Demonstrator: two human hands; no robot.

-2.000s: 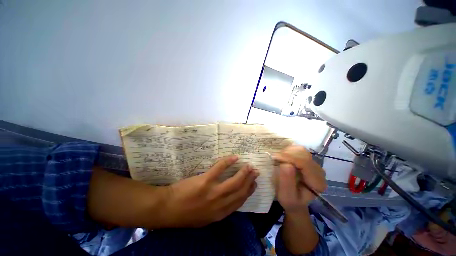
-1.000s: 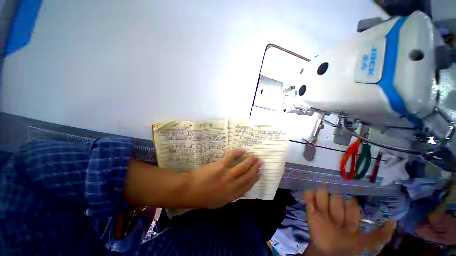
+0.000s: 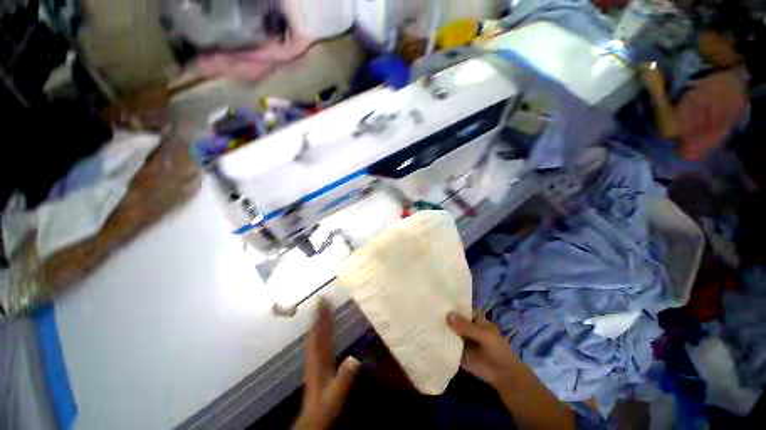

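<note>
The notebook (image 3: 416, 290), its pages yellowed and blurred, is held up in the air in front of the sewing machine (image 3: 369, 151). My right hand (image 3: 483, 344) grips its lower right edge with thumb and fingers; a thin dark line by these fingers may be the pen, too blurred to tell. My left hand (image 3: 326, 374) is raised left of the notebook, fingers apart, empty and not touching it. The notebook hides part of the table edge and most of the scissors (image 3: 420, 206).
A large heap of light blue cloth (image 3: 579, 294) lies at the right, with a pale bin (image 3: 679, 252) behind it. The white table (image 3: 168, 311) extends left, with blue tape (image 3: 55, 365). Thread cones (image 3: 243, 122) stand behind the machine. Another person (image 3: 710, 113) sits at the upper right.
The view has swung up and right. The notebook has left the table and is lifted in my right hand, which was empty and open. My left hand has come off the pages.
</note>
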